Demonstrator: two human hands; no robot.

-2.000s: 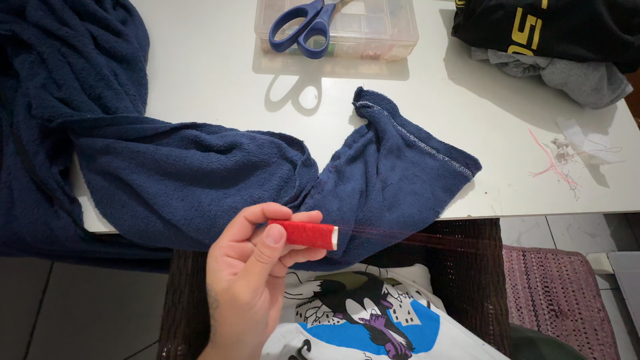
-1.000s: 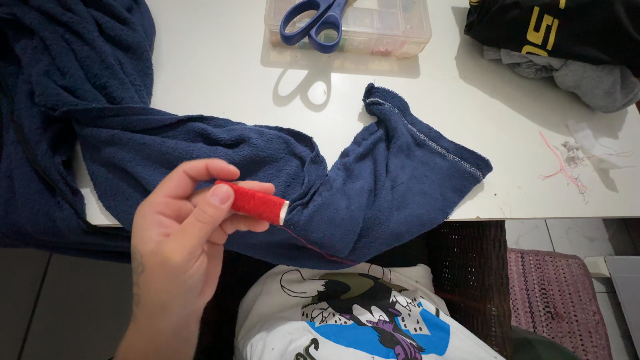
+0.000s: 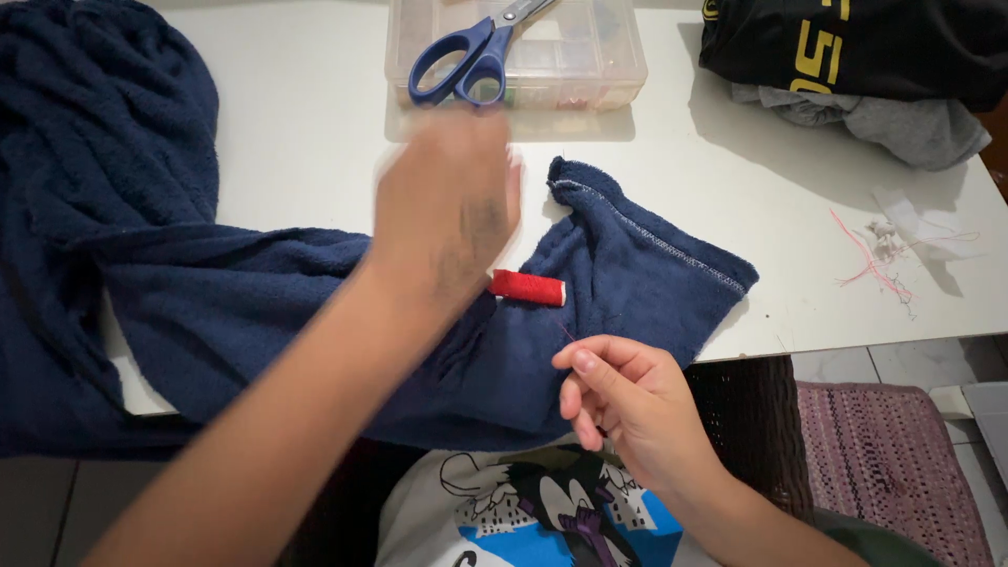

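Observation:
My left hand, blurred, reaches over the navy fleece cloth; its fingertips lie at the handles of the blue-handled scissors, and whether they grip them is hidden. The scissors rest on a clear plastic box. A spool of red thread lies on the navy fleece cloth, beside my left wrist. My right hand is at the table's front edge, thumb and index finger pinched on a thin red thread that runs toward the spool.
The clear plastic compartment box stands at the back of the white table. Black and grey folded clothes lie at the back right. Thread scraps lie near the right edge. A woven purple mat is on the floor.
The red spool, held in my left hand before, now lies on the cloth. My left hand has moved up toward the scissors. My right hand has come into view, pinching the thread.

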